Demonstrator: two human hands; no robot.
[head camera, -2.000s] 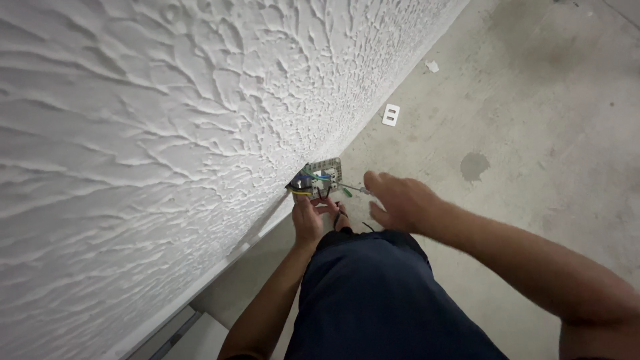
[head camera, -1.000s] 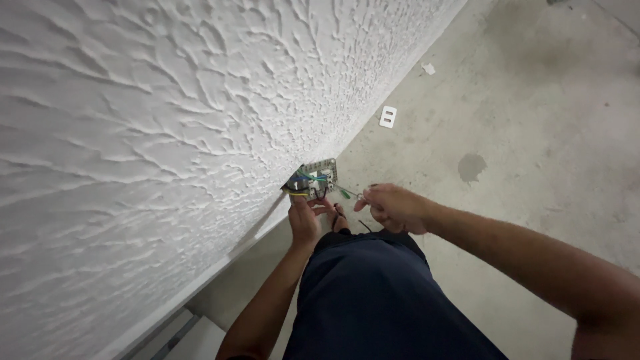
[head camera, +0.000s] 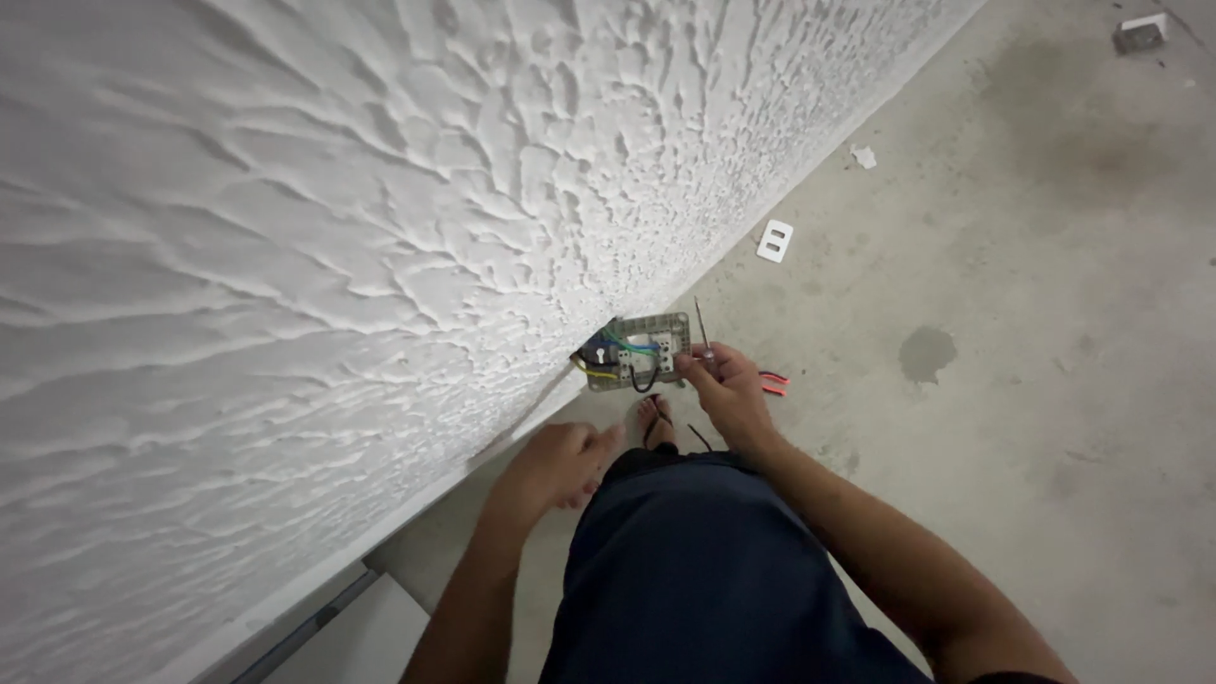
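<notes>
An electrical outlet frame (head camera: 638, 351) with blue, green, black and yellow wires hangs from an opening in the textured wall, its wired side facing me. My right hand (head camera: 730, 380) holds a screwdriver (head camera: 702, 323), its thin shaft pointing away from me, and thumb and fingers are at the frame's right edge. Below and left of the frame, my left hand (head camera: 562, 464) is off it, with the fingers apart and nothing visible in them. A short black wire loops out from the frame's near side.
The textured white wall (head camera: 427, 209) fills the left. On the concrete floor lie a white cover plate (head camera: 775, 241), red-handled pliers (head camera: 774, 383), a white scrap (head camera: 864, 156) and a small box-like item (head camera: 1141, 35). My foot (head camera: 655, 420) in a flip-flop is below the frame.
My left hand has let go of the outlet frame and moved back toward me. My right hand has come in to the frame's edge, and the screwdriver it holds now points away from me.
</notes>
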